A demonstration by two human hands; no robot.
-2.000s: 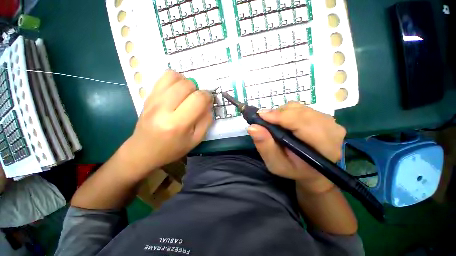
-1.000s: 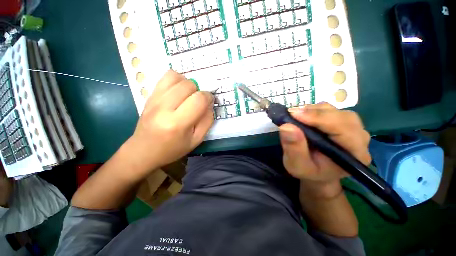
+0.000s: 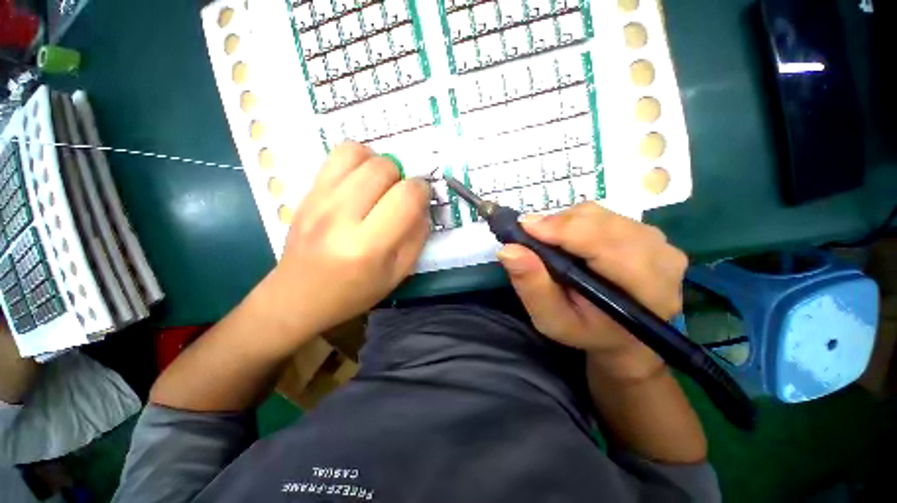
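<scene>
My right hand (image 3: 600, 280) grips a black soldering iron (image 3: 615, 300) like a pen. Its metal tip points up-left at the lower boards of the PCB panel (image 3: 526, 118), near the middle gap; exact contact cannot be told. My left hand (image 3: 359, 231) is closed in a pinch over the panel's lower left, with a green band (image 3: 392, 165) at its fingers. A thin dark end sticks out from the pinch towards the iron tip. Solder wire (image 3: 167, 154) runs from the left to this hand. The panel lies on a white carrier tray (image 3: 674, 147) with tan holes along both sides.
Stacked trays (image 3: 84, 216) with boards stand at the left. A green roll (image 3: 59, 60) lies behind them. A glossy black slab, perhaps a smartphone (image 3: 808, 108), lies at the right. A blue stool (image 3: 821, 329) is below right, a cardboard box (image 3: 317, 371) below. Another person's sleeve (image 3: 74, 408) shows lower left.
The iron has moved back left towards the left fingers after being farther right one second ago. The tray appears shifted slightly left in view. The left hand keeps its pinch.
</scene>
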